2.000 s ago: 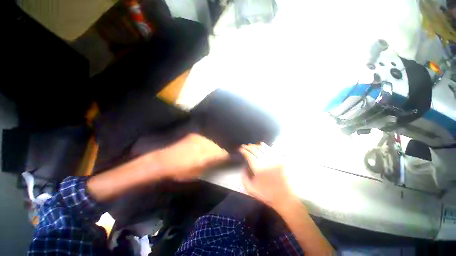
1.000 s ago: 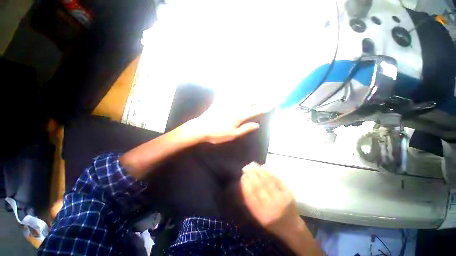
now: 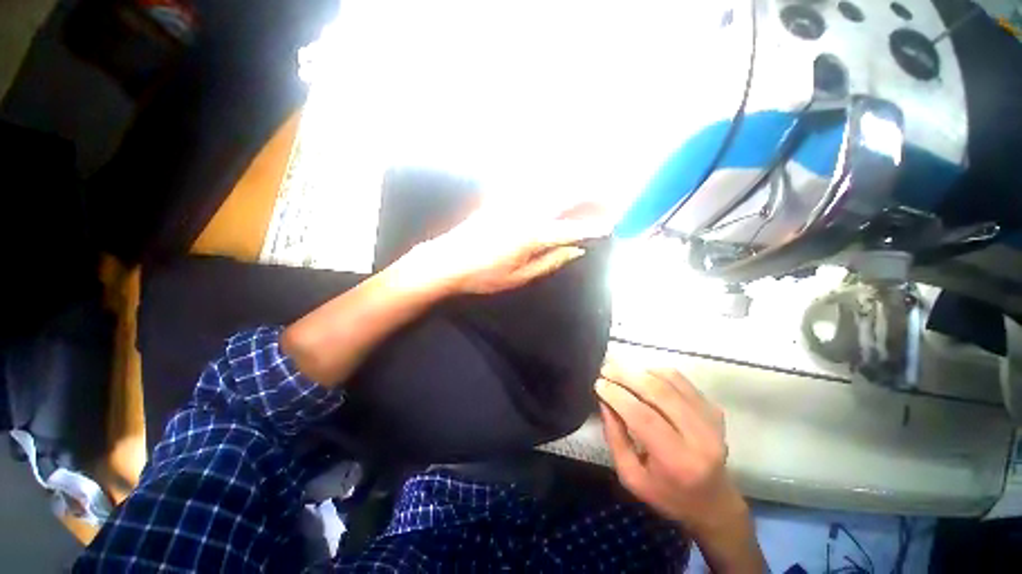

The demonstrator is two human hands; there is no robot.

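A dark fabric piece lies over the table's front edge and the wearer's lap, with a fold near its right end. My left hand lies flat on its upper part near the needle end of the machine; the fingertips are washed out by glare. My right hand pinches the fabric's right edge between thumb and fingers. The white sewing machine head with its blue stripe stands right of the cloth. The needle and presser foot are lost in the bright light.
A pale ring-shaped clump sits on the bed under the machine arm. Dark garments are heaped at the left beside orange-brown wood. White scraps hang at the lower left. The white table has a rounded front edge.
The view has moved closer to the machine since the first frame. My left hand now lies flat on the fabric near the needle end. My right hand has shifted right and pinches the cloth's edge.
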